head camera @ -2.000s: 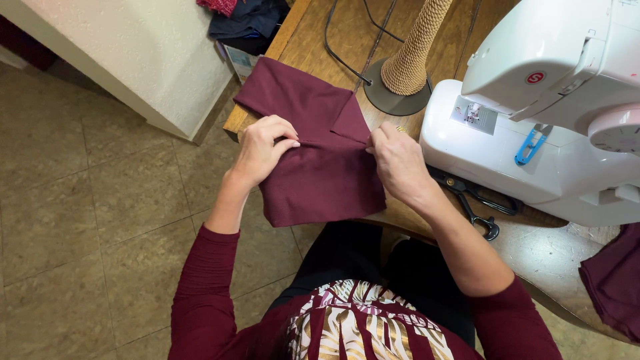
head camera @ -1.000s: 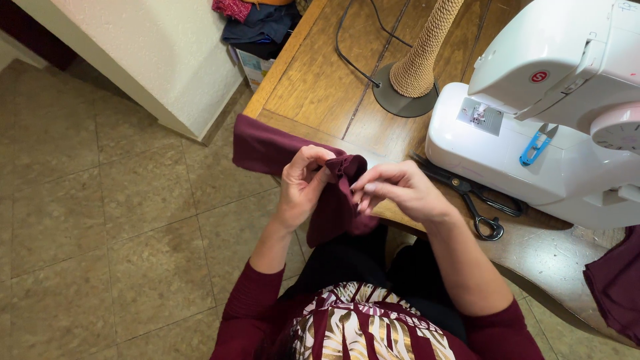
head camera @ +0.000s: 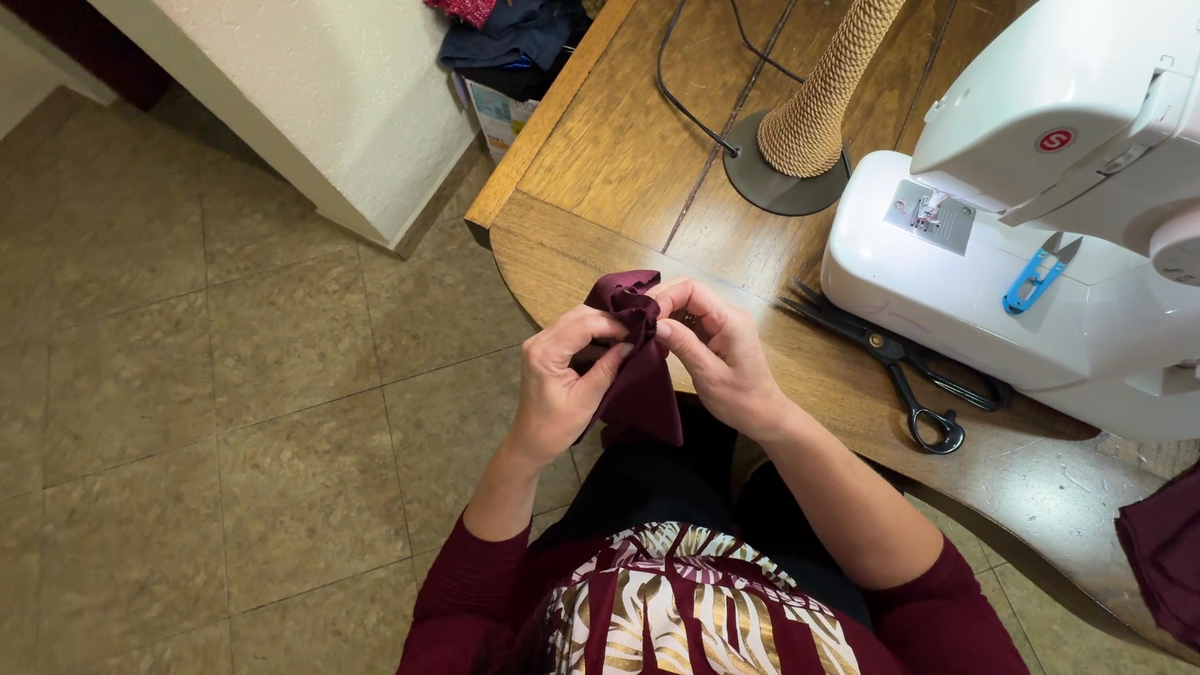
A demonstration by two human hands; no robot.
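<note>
A maroon fabric piece [head camera: 647, 394] is bunched between my two hands, just off the table's near edge, with its lower part hanging toward my lap. My left hand [head camera: 569, 375] grips its left side between thumb and fingers. My right hand [head camera: 717, 356] pinches the gathered upper part at the right. To the right of my hands, black-handled fabric shears [head camera: 877, 342] lie on the wooden table [head camera: 600, 187] against a white sewing machine [head camera: 881, 244]. Blue thread snips [head camera: 1036, 277] rest on the machine's bed.
A rope-wrapped lamp stand [head camera: 806, 131] with a dark round base and a black cord [head camera: 667, 84] stands behind my hands. More maroon fabric [head camera: 1162, 553] lies at the far right. Folded cloths [head camera: 511, 42] sit on a box beyond the table's left corner, beside a white wall [head camera: 319, 103].
The maroon fabric lay spread over the table corner under both hands; it is now lifted off and bunched up between my fingers, and both hands have come closer together.
</note>
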